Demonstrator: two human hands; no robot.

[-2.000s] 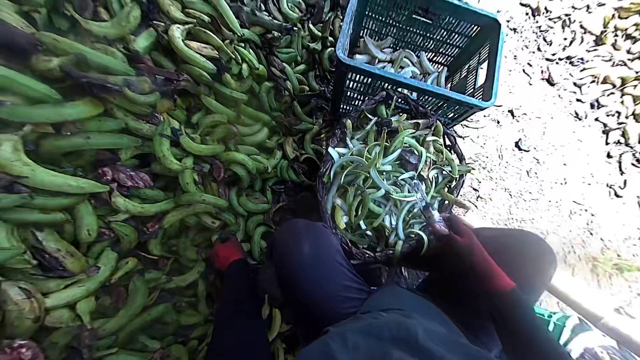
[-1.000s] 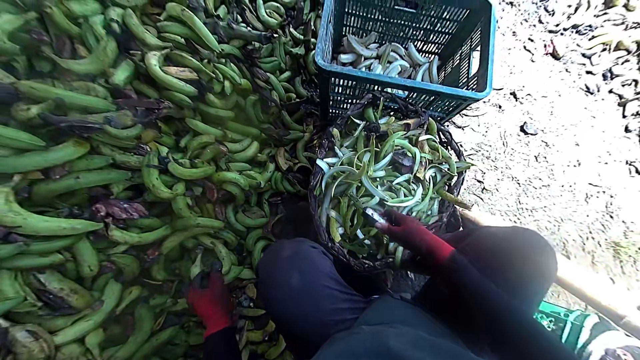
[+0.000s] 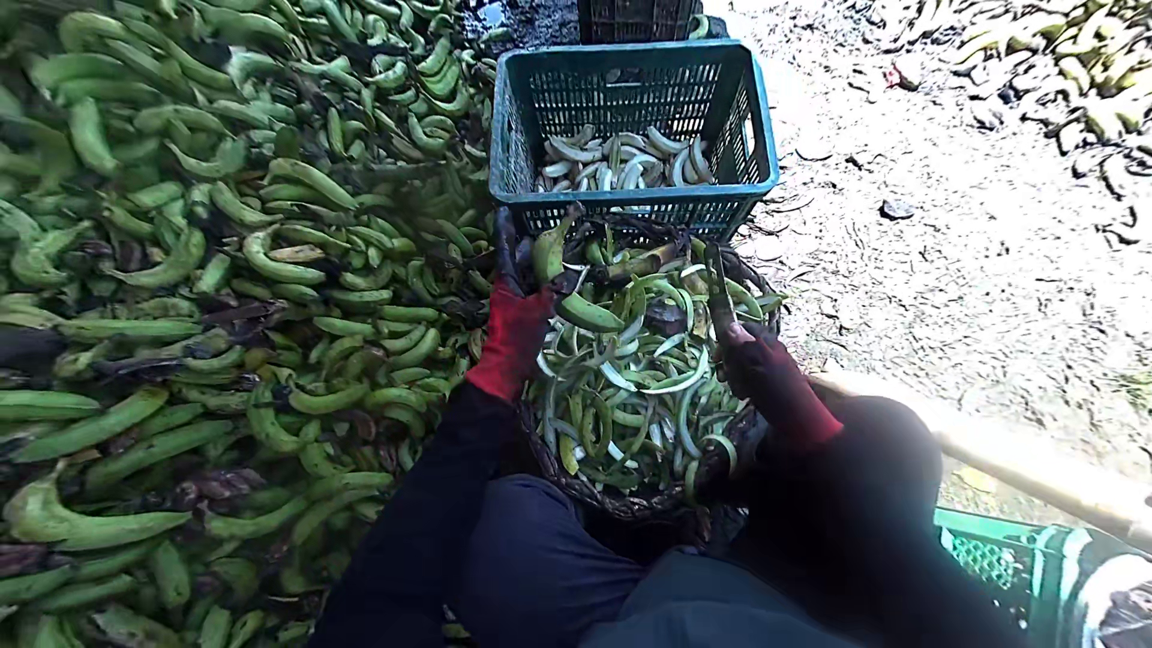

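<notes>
My left hand (image 3: pixel 515 328), in a red and black glove, grips a green plantain (image 3: pixel 589 313) over the left side of a woven basket (image 3: pixel 621 506). Another green plantain (image 3: pixel 549 250) stands up beside its fingers; whether the two are joined I cannot tell. My right hand (image 3: pixel 765 364), gloved alike, holds a knife (image 3: pixel 718 290) with its dark blade pointing away from me, above the basket's right side. Green plantain peels (image 3: pixel 666 378) fill the basket. Behind it, peeled plantains (image 3: pixel 625 162) lie in a dark green plastic crate (image 3: pixel 630 193).
A large heap of green plantains (image 3: pixel 270 360) covers the left side. Beyond the crate stands a dark crate (image 3: pixel 634 20). Scattered peels or plantains (image 3: pixel 1093 81) lie far right on pale ground. A pole (image 3: pixel 1017 463) and a bright green crate (image 3: pixel 990 540) are at lower right.
My left hand has come from the plantain heap to the basket and now holds a plantain. My right hand's knife points away, over the basket's right side. The view has shifted.
</notes>
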